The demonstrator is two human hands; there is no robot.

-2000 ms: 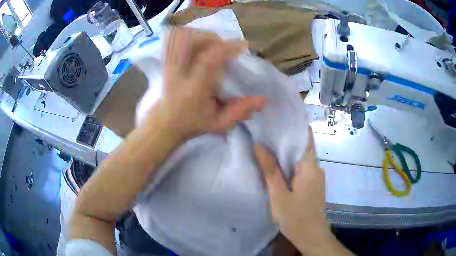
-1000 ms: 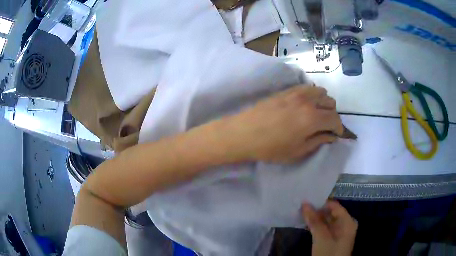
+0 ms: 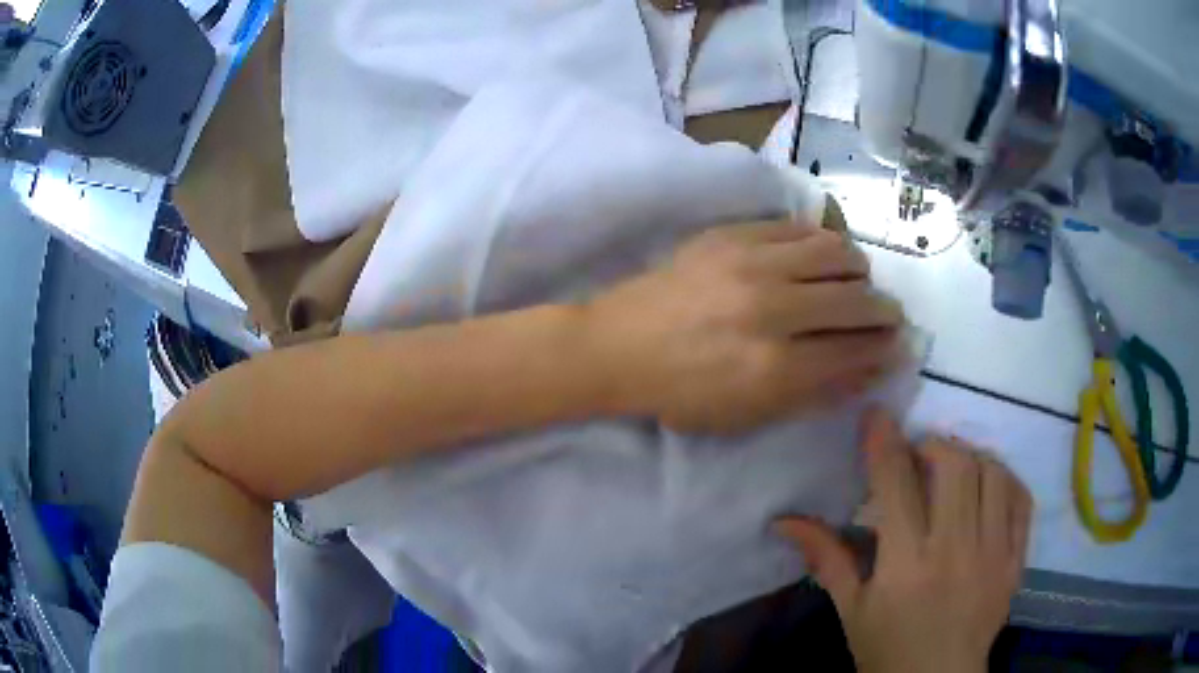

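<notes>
A large whitish garment panel (image 3: 552, 526), wrong side up, lies over the table's front edge, with brown right-side cloth (image 3: 243, 224) showing at its left. My left hand (image 3: 756, 326) lies across the panel, fingers pressing its right edge near the needle plate. My right hand (image 3: 934, 526) is lower right; its thumb and fingers hold the panel's lower right edge, thumb on the cloth. The sewing machine's presser foot and needle (image 3: 911, 200) are just beyond the panel's edge, not touching it. The exact fingertip grip of my left hand is hidden.
Thread snips (image 3: 1111, 421) with yellow and green handles lie right of the needle. The white machine head (image 3: 940, 86) stands at upper right. A grey speaker-like box (image 3: 112, 86) is at upper left. The table's front edge (image 3: 1104, 598) runs at lower right.
Since one second ago, my right hand has moved up and right, its fingers now spread over the panel's edge. My left hand stays on the cloth. Earlier, both hands were swinging the panel round, blurred.
</notes>
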